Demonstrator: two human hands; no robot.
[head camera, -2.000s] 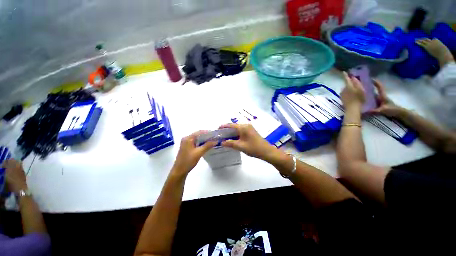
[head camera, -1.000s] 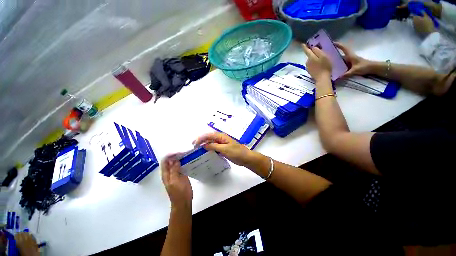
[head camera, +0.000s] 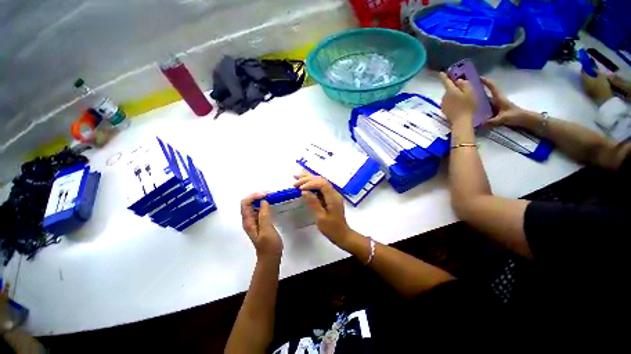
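A retail box (head camera: 294, 211) stands on edge near the table's front, its narrow blue side up. My left hand (head camera: 262, 225) grips its left end. My right hand (head camera: 324, 206) holds its right end, fingertips on the top edge. Just behind my right hand, white boxes with blue edges (head camera: 334, 163) lie flat. The stepped stack of boxes (head camera: 153, 173) stands left of my hands. An overlapping pile of open-flap boxes (head camera: 403, 136) lies to the right.
A green basket (head camera: 366, 66) of clear pieces and a grey basin (head camera: 467, 50) of blue inserts stand at the back. Black cables (head camera: 31, 200) lie far left beside more boxes (head camera: 67, 200). A dark red bottle (head camera: 187, 86) stands behind. A neighbour's hands hold a phone (head camera: 472, 92) at right.
The box has turned from a slant to nearly level between my hands, its blue edge now uppermost. My right hand has shifted a little right. The camera view has also turned.
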